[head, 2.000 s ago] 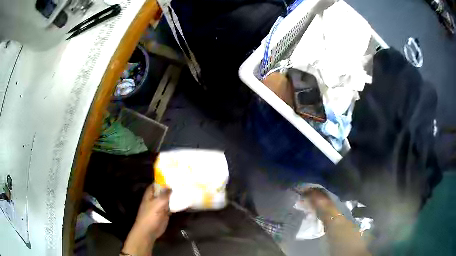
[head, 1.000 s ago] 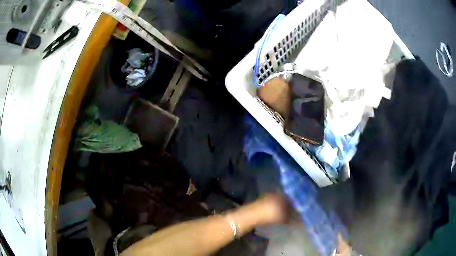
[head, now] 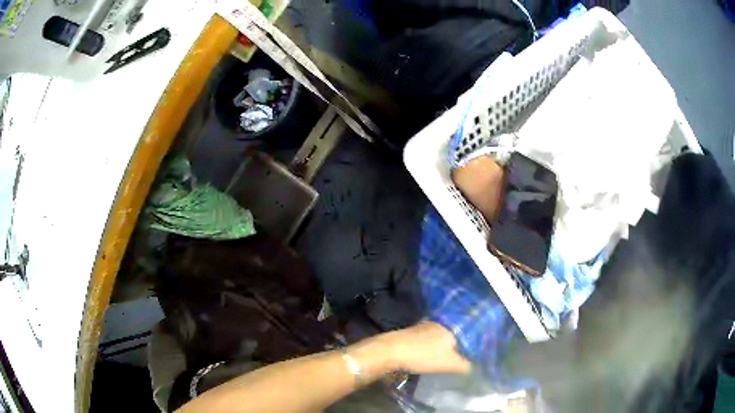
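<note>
My left hand (head: 431, 347) reaches in from the lower left, at the blue check cloth (head: 459, 282) that hangs beside the basket; its fingers are blurred and partly hidden, so its grip cannot be told. My right hand cannot be made out; the area at the lower right is blurred. The white perforated basket (head: 447, 187) holds white cloth pieces (head: 604, 137), light blue cloth (head: 568, 286) and a dark smartphone (head: 525, 211) with a reddish edge lying on top. A pale blurred piece lies low in the frame, right of my left hand.
A white machine table (head: 60, 185) with a wood-coloured edge is at the left, with black snips (head: 139, 50) on it. A tape measure (head: 302, 63) hangs over its edge. Below are a dark bin (head: 262, 101), green cloth (head: 205, 214) and a pedal (head: 274, 193). Dark fabric surrounds the basket.
The white and yellow item seen earlier in my left hand is gone from view. My left arm has swung right to the check cloth. My right hand has dropped out of clear sight.
</note>
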